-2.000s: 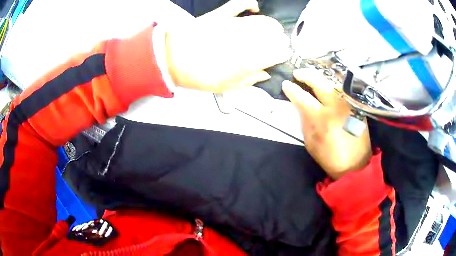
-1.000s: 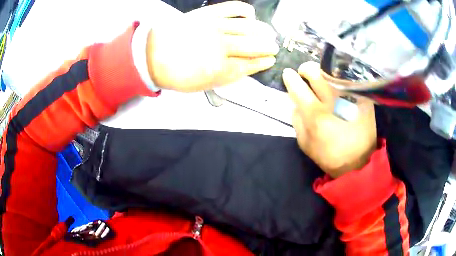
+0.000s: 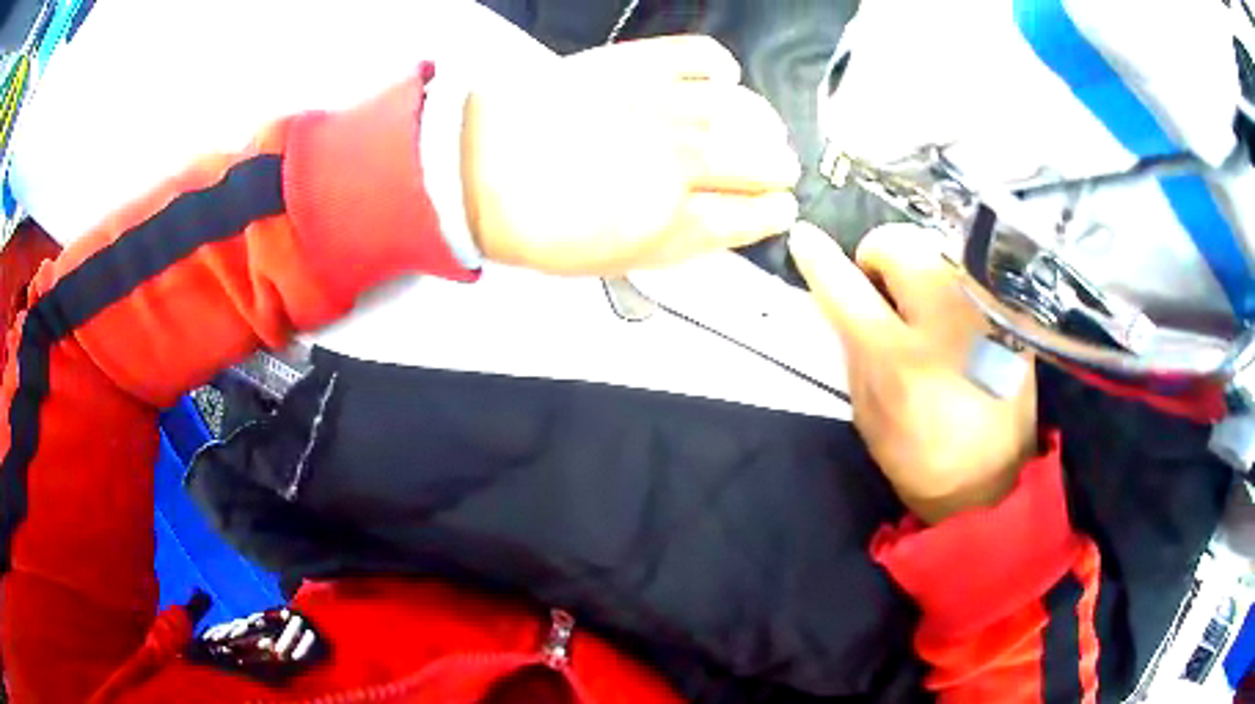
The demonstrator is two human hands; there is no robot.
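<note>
A black garment (image 3: 592, 481) lies over the table's near edge and my lap, with a pale thread line near its left end. More dark cloth (image 3: 778, 62) lies beyond my hands, beside the presser foot (image 3: 835, 168). My left hand (image 3: 633, 158) lies flat on the dark cloth, fingers together, fingertips just left of the foot. My right hand (image 3: 915, 344) is just below the foot, thumb and index fingertips on the cloth's edge close to my left fingertips. The cloth under both hands is partly hidden.
The white sewing machine head (image 3: 950, 76) with blue stripes fills the upper right. A curved guard with a reddish edge (image 3: 1156, 385) and a grey-white knob (image 3: 999, 367) are by my right hand. The white table (image 3: 482, 337) shows a slide plate line. Blue material (image 3: 207, 530) is lower left.
Since the last frame, the view has shifted, so the machine and hands appear slightly lower and further right. More dark cloth and a pale thread line show beyond my left hand.
</note>
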